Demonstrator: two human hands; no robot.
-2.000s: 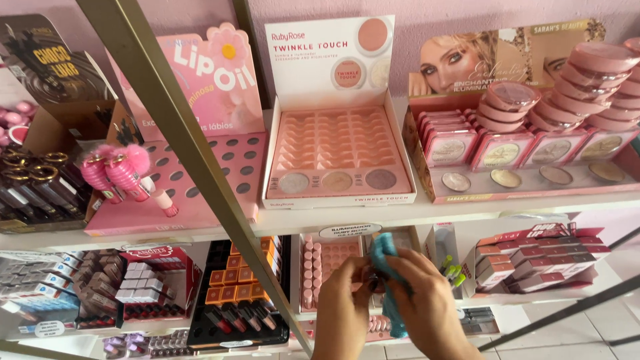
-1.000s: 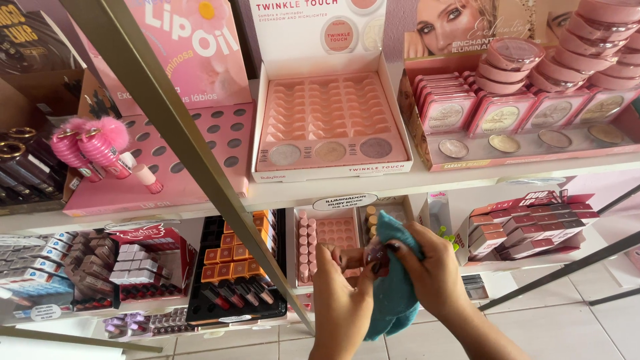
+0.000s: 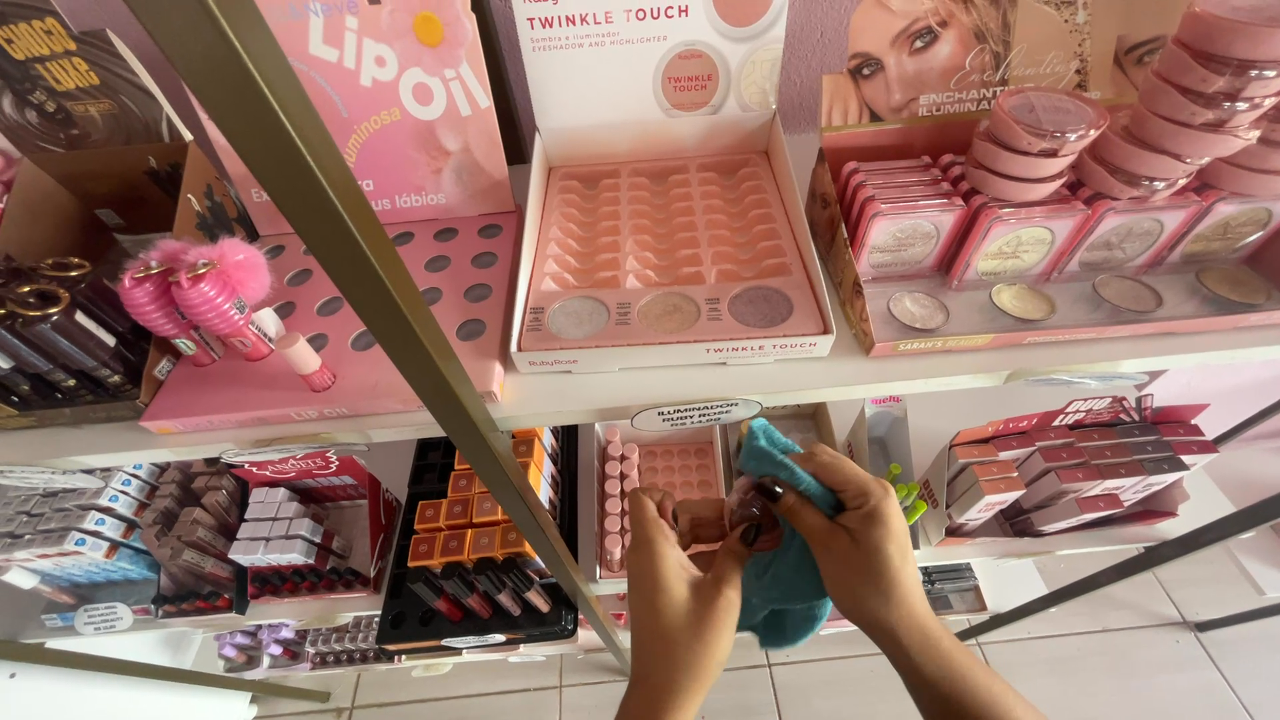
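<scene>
My left hand (image 3: 690, 590) grips a small round pinkish item (image 3: 752, 512), perhaps a compact, by its left side. A teal cloth (image 3: 785, 590) is bunched in my right hand (image 3: 840, 530), whose dark-nailed fingers press it against the item's right side. Both hands meet in front of the lower shelf, and the fingers partly hide the item. Behind them stands a tray of pink tubes (image 3: 613, 500). Above, on the upper shelf, is an open Twinkle Touch display box (image 3: 670, 225) with empty moulded slots and round testers along its front.
A slanted metal post (image 3: 370, 260) crosses the view at left. The upper shelf edge (image 3: 580, 395) bears a pink lip oil stand (image 3: 430, 350) and a box of stacked compacts (image 3: 1000, 300). Below are orange boxes (image 3: 470, 513) in a black tray and a lip product display (image 3: 1080, 470).
The cloth, bunched higher two seconds ago, now hangs lower beneath my right hand. Both hands remain together around the small item. The view has shifted somewhat.
</scene>
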